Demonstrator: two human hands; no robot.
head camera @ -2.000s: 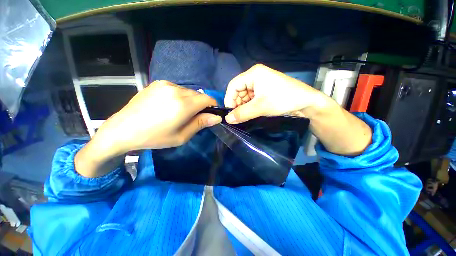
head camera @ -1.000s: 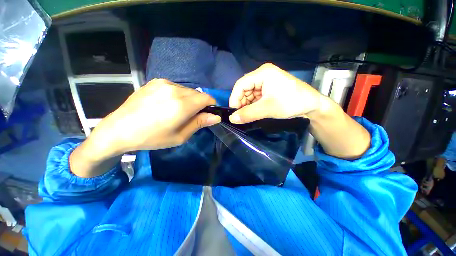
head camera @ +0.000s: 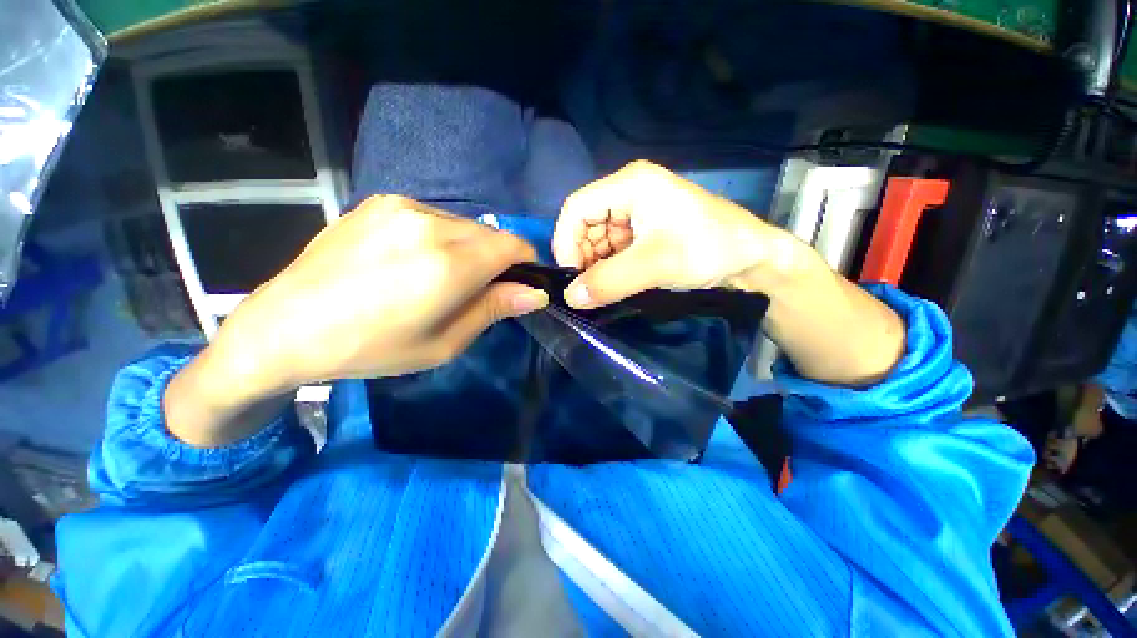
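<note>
A black glossy panel (head camera: pixel 461 405), which looks like a screen assembly, lies over my lap. Clear protective film (head camera: pixel 623 364) is lifted in a bright crease across its right half. My left hand (head camera: pixel 387 293) pinches the panel's far edge near its middle between thumb and fingers. My right hand (head camera: pixel 661 243) pinches at the same edge just to the right, thumb tip close to my left thumb, other fingers curled. What lies between my right fingertips is too small to tell. My left hand and wrist cover the panel's far left part.
The green bench edge (head camera: pixel 623 6) runs across the top. A white-framed rack with dark panels (head camera: pixel 243 193) stands at left, a clear plastic bag (head camera: pixel 38 112) at far left. A red-orange part (head camera: pixel 903 231) and black trays (head camera: pixel 1029 280) are at right. Part of another person (head camera: pixel 1072 424) shows at the right edge.
The film's loose part stands up more along its crease and at its lower right end. Both hands keep nearly the same place, my right hand slightly further left. The view has shifted slightly.
</note>
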